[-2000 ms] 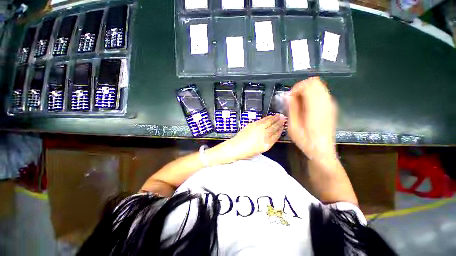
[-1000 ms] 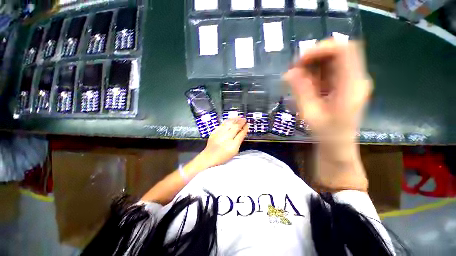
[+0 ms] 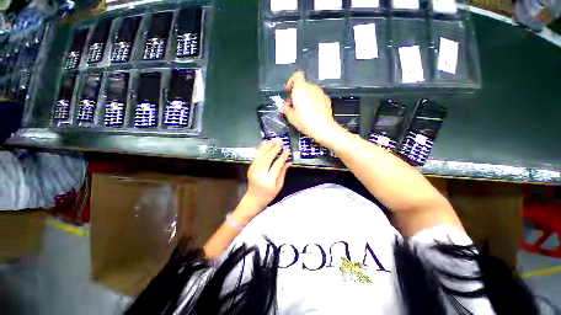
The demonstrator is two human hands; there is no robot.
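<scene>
Several keypad phones lie screen up in a row along the green bench's front edge, the rightmost (image 3: pixel 423 132) tilted. My left hand (image 3: pixel 268 169) has its fingertips on the lower, keypad end of the leftmost phone (image 3: pixel 272 122). My right hand (image 3: pixel 307 107) is at that phone's top, fingers pinched on a clear shiny film (image 3: pixel 278 102) over the screen. My right forearm crosses above the middle phones and partly hides them. Behind them a clear tray (image 3: pixel 372 84) holds white slips (image 3: pixel 329 60) in its pockets.
A clear tray (image 3: pixel 202 114) filled with keypad phones in two rows lies to the left, with more phones beyond it. Another person's sleeve (image 3: pixel 37 178) is at the far left. Cardboard boxes (image 3: pixel 132 227) and a red stool (image 3: pixel 541 221) are below the bench.
My right hand has moved from the right end of the row to the leftmost phone. My left hand has shifted left onto that phone. The view has shifted, so the trays appear further right.
</scene>
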